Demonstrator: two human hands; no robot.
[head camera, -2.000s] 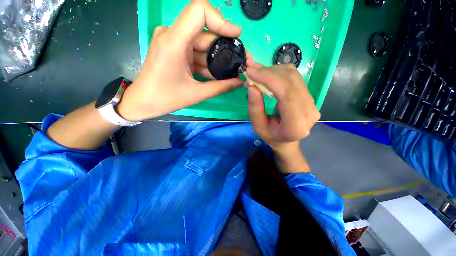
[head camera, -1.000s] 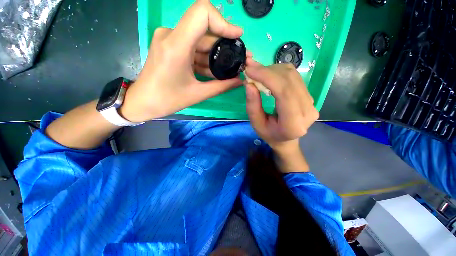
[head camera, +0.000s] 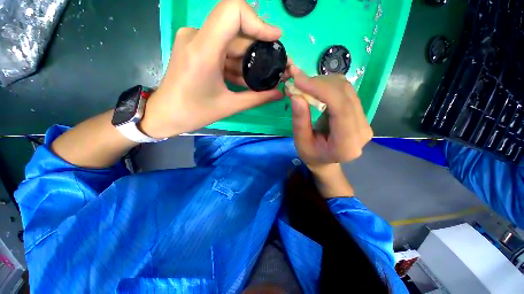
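Note:
My left hand (head camera: 198, 80) holds a round black part (head camera: 264, 65) by its edge, tilted, above the green tray (head camera: 379, 86). My right hand (head camera: 336, 115) pinches a thin pale hand tool (head camera: 309, 99). The tool's tip is close to the part's lower right rim; whether it touches cannot be told. Small bright spots show on the part's face near its edge. Another round black part (head camera: 334, 60) lies in the tray, and one more (head camera: 299, 4) is cut off by the top edge. Tiny silvery metal pieces (head camera: 368, 46) lie scattered in the tray.
A clear plastic bag (head camera: 29, 34) lies at the left on the dark green bench (head camera: 109, 51). A black compartment tray (head camera: 480, 86) is at the right, with a black disc (head camera: 438, 50) beside it. Another person's blue sleeve (head camera: 485, 184) shows at the right edge.
My right hand has shifted slightly right, and more of the pale tool shows. The held black part has moved slightly right and its face looks darker.

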